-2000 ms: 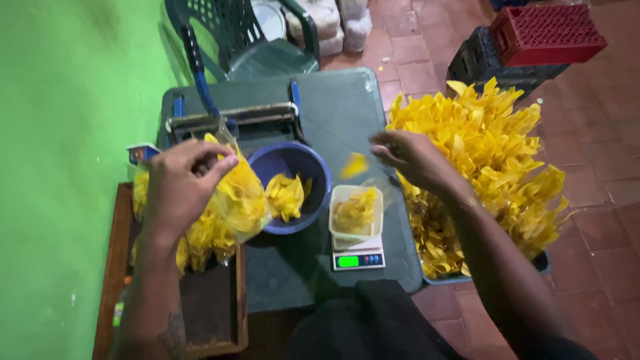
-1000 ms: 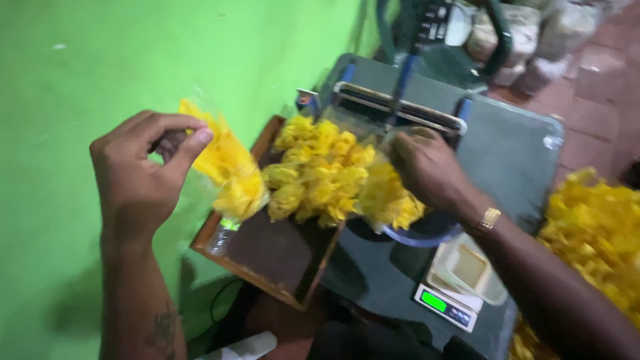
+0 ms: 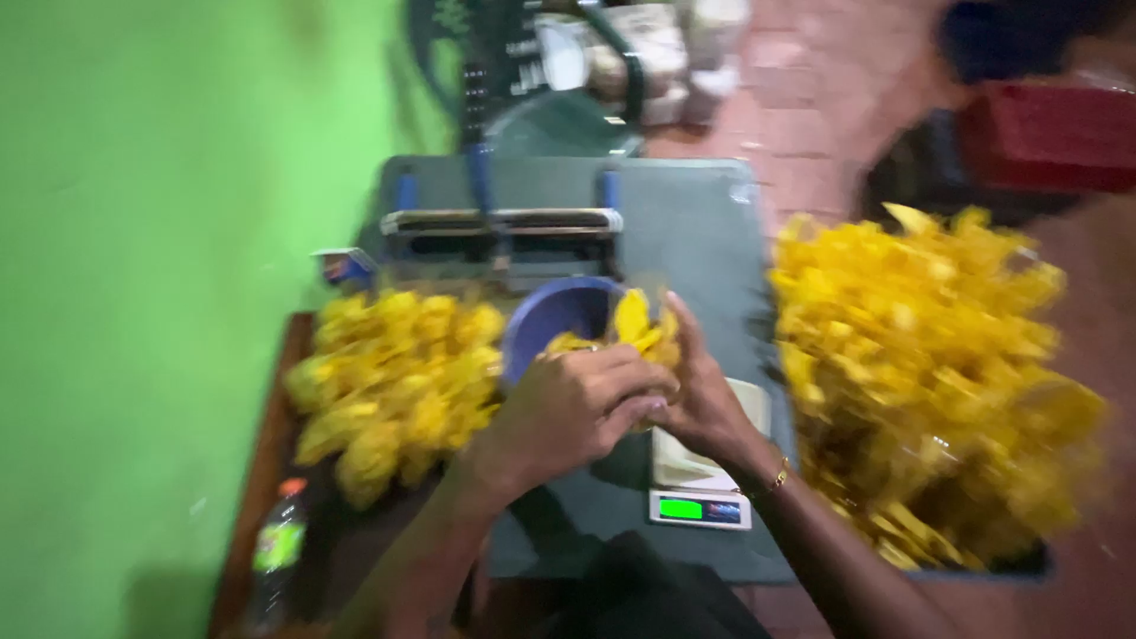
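Observation:
My left hand (image 3: 577,408) and my right hand (image 3: 701,390) meet over the table, around a clear plastic bag of yellow chips (image 3: 643,328). The bag is beside the rim of a blue bowl (image 3: 541,319), which has more chips in it. A digital scale (image 3: 701,509) with a lit green display sits just below my right hand and bears a clear plastic container (image 3: 750,404). At left, several filled bags of chips (image 3: 399,373) lie on a wooden tray (image 3: 262,479). The view is blurred, and my fingers partly hide the bag.
An impulse bag sealer (image 3: 501,220) stands at the back of the green table (image 3: 692,231). A large heap of yellow chips (image 3: 914,355) fills a container at right. A bottle (image 3: 280,546) lies in the tray. Behind are a green plastic chair (image 3: 568,129) and a red crate (image 3: 1047,133).
The bag that my left hand held up a second ago is no longer in the air at left. My hands, apart then, are now together near the bowl. The view has swung right.

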